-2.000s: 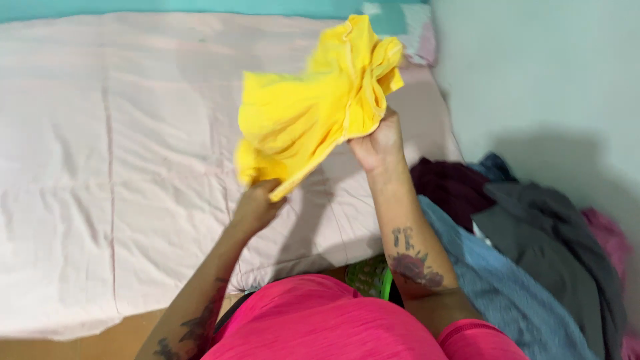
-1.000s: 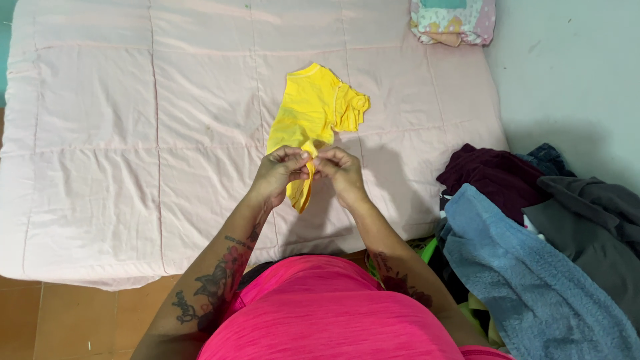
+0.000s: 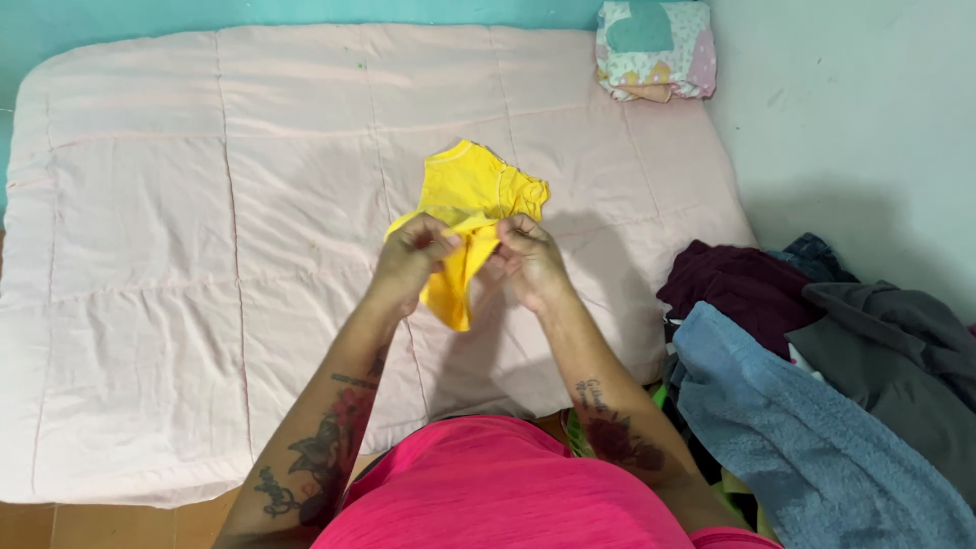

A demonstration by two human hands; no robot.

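A small yellow garment (image 3: 465, 181) with a ruffled part at its right lies partly on the pink quilted bedspread (image 3: 305, 206). My left hand (image 3: 412, 259) pinches its near part between thumb and fingers. Just to the right, my right hand (image 3: 530, 259) pinches the same cloth, so that a fold stretches between both hands. A loose yellow end hangs down between them. The far part of the garment is spread out beyond my hands.
A folded patterned cloth (image 3: 656, 49) sits at the bed's far right corner, by the pale wall. To the right of the bed is a pile with a blue towel (image 3: 793, 427), a maroon cloth (image 3: 736, 293) and a dark grey cloth (image 3: 900, 374).
Two seconds ago the yellow garment was held up in the air; it then came down onto the bed. Since one second ago my hands have moved apart, with a fold of it between them.
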